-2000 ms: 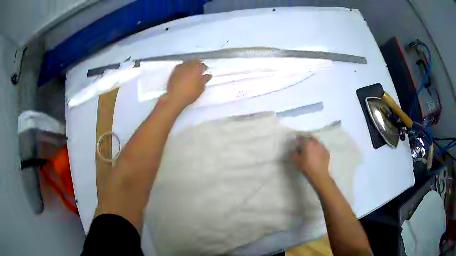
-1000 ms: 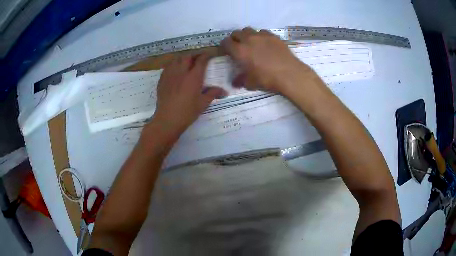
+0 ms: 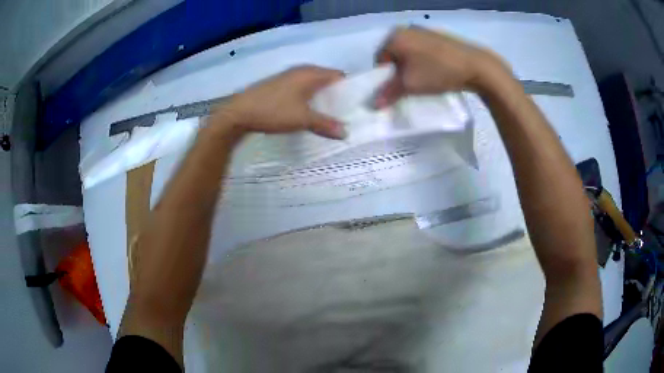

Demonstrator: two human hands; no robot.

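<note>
My left hand (image 3: pixel 298 102) and my right hand (image 3: pixel 411 65) are both bare and blurred. They hold a white piece (image 3: pixel 357 98) between them above the far half of the table, thumbs and fingers on its edges. Its right part hangs folded or bent. White pattern sheets (image 3: pixel 349 175) with printed lines lie below it on the table. The pale beige fabric panel (image 3: pixel 335 291) lies flat in front of me, its curved upper edge near the sheets.
A long metal ruler (image 3: pixel 546 88) lies at the far side, a short ruler (image 3: pixel 459 212) right of centre. White strips (image 3: pixel 124 153) and a brown strip (image 3: pixel 138 197) lie left. The iron (image 3: pixel 615 215) is at the right edge, partly behind my right arm.
My right hand has gone from the beige fabric to the white pieces, where both hands met. The white piece is now lifted and held between my hands, which are farther apart.
</note>
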